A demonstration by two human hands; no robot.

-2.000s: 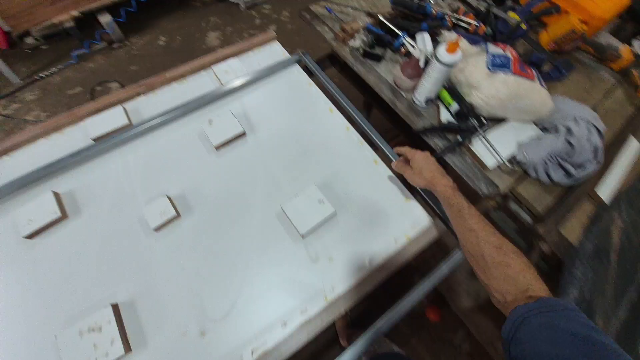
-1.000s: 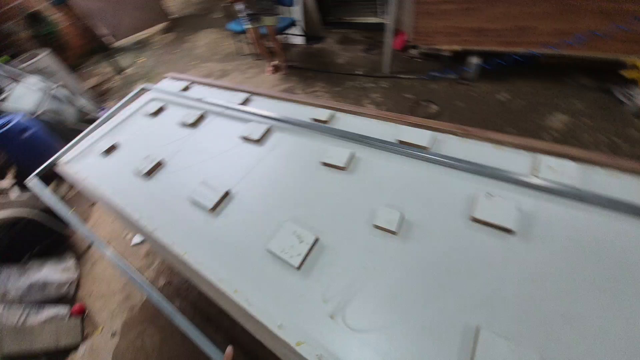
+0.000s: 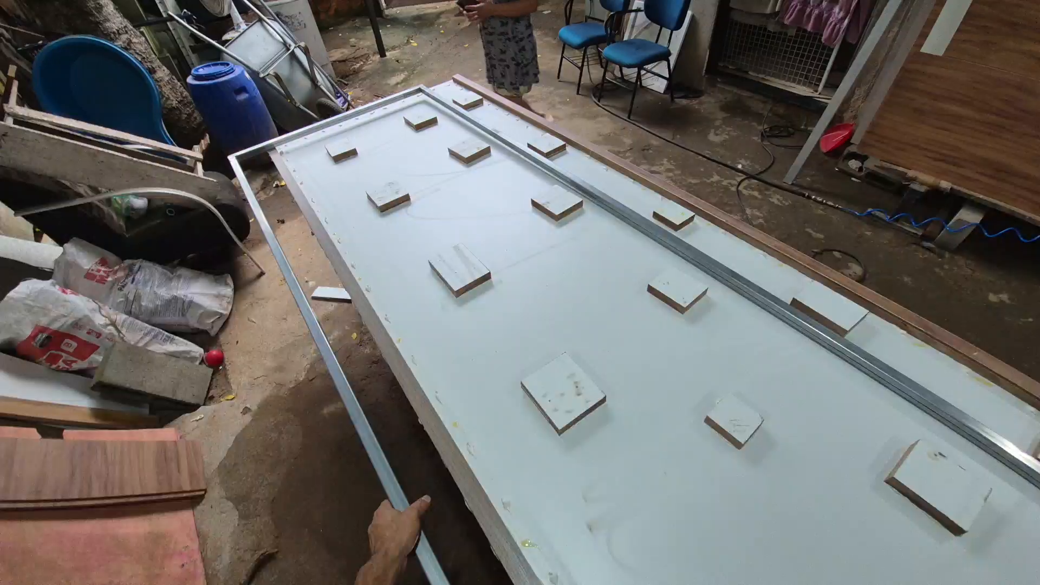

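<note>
My left hand [image 3: 396, 526] grips the near rail of a long rectangular metal frame [image 3: 313, 325], at the bottom of the view. That rail hangs beyond the left edge of a big white panel [image 3: 634, 357], above the floor. The frame's far rail lies across the panel, and its short end crosses the panel's far end. Several small square board blocks, such as one with stains [image 3: 564, 392] and another near the right [image 3: 938, 486], sit spread over the panel. My right hand is out of view.
A person [image 3: 510, 49] stands past the panel's far end, near blue chairs [image 3: 638, 53]. At the left are a blue barrel [image 3: 231, 104], filled sacks [image 3: 146, 284], a concrete block [image 3: 153, 375] and stacked boards [image 3: 97, 471]. A hose [image 3: 691, 150] runs over the floor at right.
The view has swung left toward the panel's far end. My right hand, on the frame's end two seconds ago, has left the view. More of my left hand now shows on the near rail.
</note>
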